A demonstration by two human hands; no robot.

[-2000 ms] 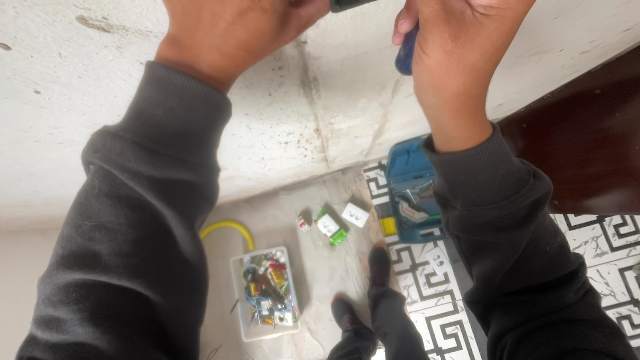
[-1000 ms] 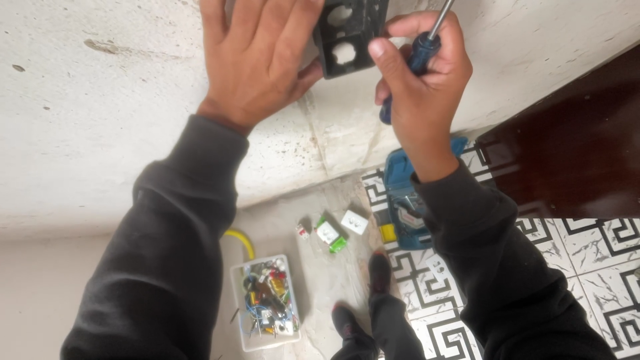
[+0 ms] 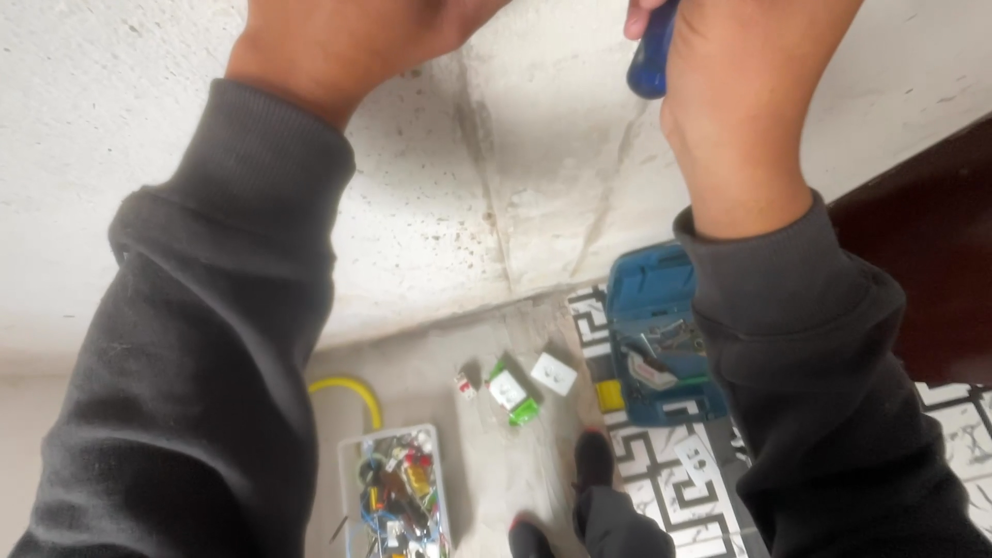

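At the top edge, my right hand [image 3: 744,101] is closed around the blue handle of a screwdriver [image 3: 651,62]; the tool's shaft is out of view. To the left, my left hand [image 3: 349,39] reaches up along the bare plastered wall [image 3: 418,186]. Its fingers are cut off by the frame, so what they touch or hold cannot be seen. The black box with round holes does not show in this view.
On the floor below stand a clear plastic bin [image 3: 440,496] of wires and small parts, an open blue toolbox [image 3: 651,279], white socket plates [image 3: 554,373], a green-and-white package [image 3: 511,391] and a yellow hose [image 3: 364,385]. A dark red-brown surface [image 3: 922,287] is at right.
Both hands have moved up toward the top edge. The black box and the screwdriver's shaft, visible a second ago, have gone out of the frame.
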